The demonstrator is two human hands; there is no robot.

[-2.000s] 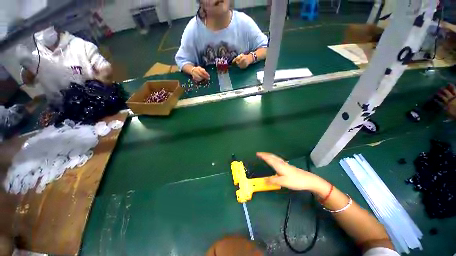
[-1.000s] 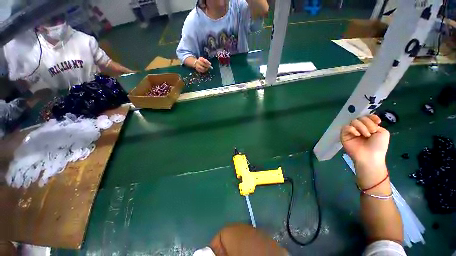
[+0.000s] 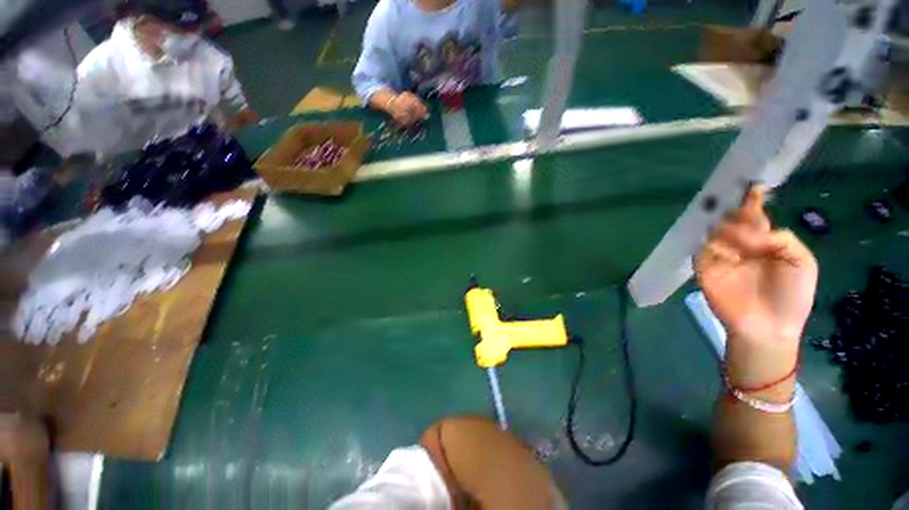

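Observation:
A yellow glue gun (image 3: pixel 493 334) lies on the green bench in front of me, dark nozzle pointing away. A pale glue stick (image 3: pixel 497 396) comes out of its back. Its black cord (image 3: pixel 630 398) loops to the right. My right hand (image 3: pixel 759 284) is raised beside the white post at the right, slightly blurred, index finger up and the others partly curled. Nothing shows in it. Bare skin and a white sleeve, likely my left arm, show at the bottom centre. My left hand is not seen.
White discs (image 3: pixel 110 264) cover the brown board (image 3: pixel 130 393) at left. Behind are a black heap (image 3: pixel 179 167) and a cardboard box (image 3: pixel 289 171). The post (image 3: pixel 723 184), spare glue sticks (image 3: pixel 817 438), black parts (image 3: pixel 877 349) and round units (image 3: pixel 814 219) are right. Two people sit opposite.
My right hand left the gun's handle area, rose to the post, then its index finger extended from a curled hand. The view shifted slightly. More white sleeve shows at the bottom.

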